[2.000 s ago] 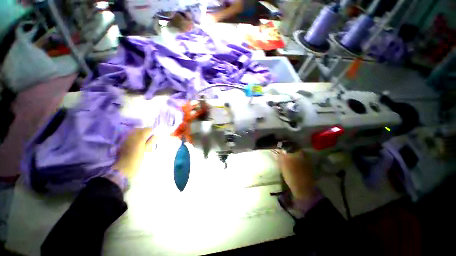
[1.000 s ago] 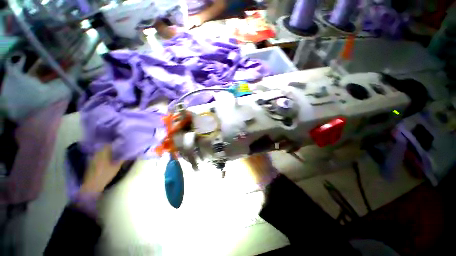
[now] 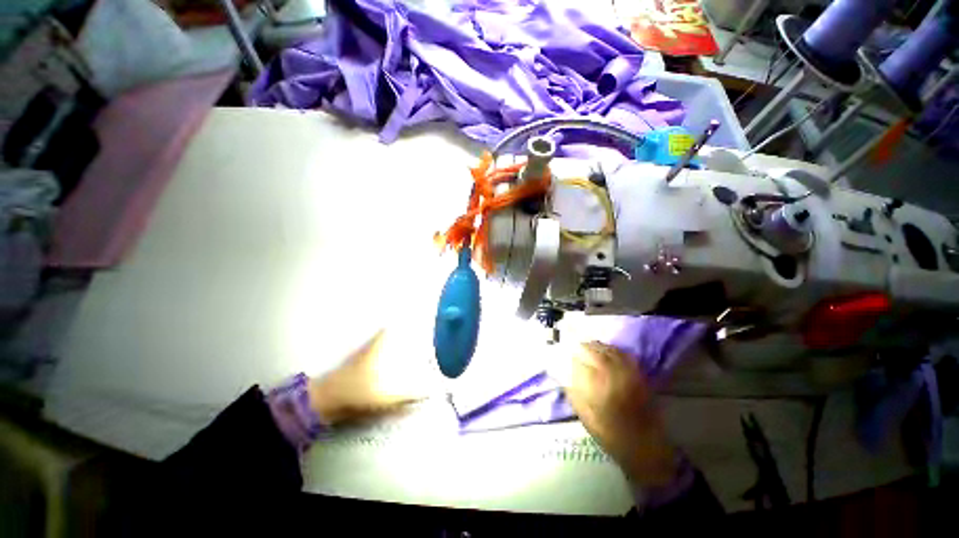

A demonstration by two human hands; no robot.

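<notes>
A purple garment piece [image 3: 515, 408] lies on the white table in front of the sewing machine head [image 3: 673, 236], partly bleached by the lamp. Another part of purple cloth shows right of the needle area, below the machine arm. My right hand [image 3: 615, 405] is on the cloth, fingers bent over it; glare hides the fingertips, so I cannot tell whether it grips. My left hand [image 3: 366, 391] lies at the table's near side, left of the cloth, its fingertips washed out by the light. The blue oval piece [image 3: 456, 321] hangs from the orange tie [image 3: 494, 205] between the hands.
A purple fabric pile [image 3: 463, 63] lies beyond the machine, beside a pale bin [image 3: 705, 103]. Purple thread cones [image 3: 850, 32] stand at the back right. Dark snips [image 3: 764, 457] lie right of my right hand. A printed ruler [image 3: 576, 450] marks the near edge.
The purple cloth at the left is gone from the table's left part, and a piece now lies near the needle. My left hand has moved right, toward the machine. The view has shifted.
</notes>
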